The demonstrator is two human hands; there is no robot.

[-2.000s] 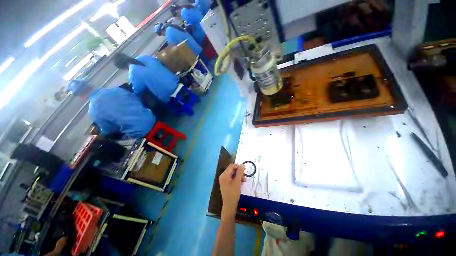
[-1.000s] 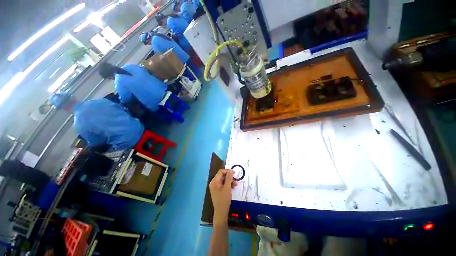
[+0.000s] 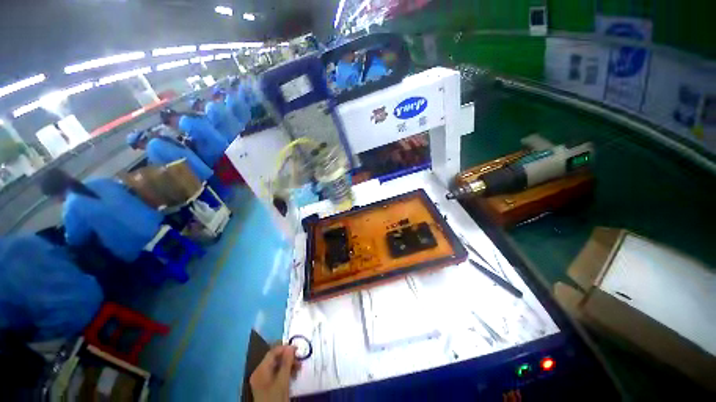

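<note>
My left hand is at the bottom of the view, by the left front edge of the white table. Its fingertips hold a thin black ring by its left side. The orange-brown fixture plate lies in a dark frame farther back on the table. It carries a left black nest and a right black nest. My right hand is not in view.
The machine head and clear bottle stand behind the plate. A dark stick lies on the table's right. A heat gun and an open carton are on the green bench. Workers sit at the left.
The view has swung right and up, bringing the heat gun and parts carton into view. My left hand still holds the black ring near the table's left front corner.
</note>
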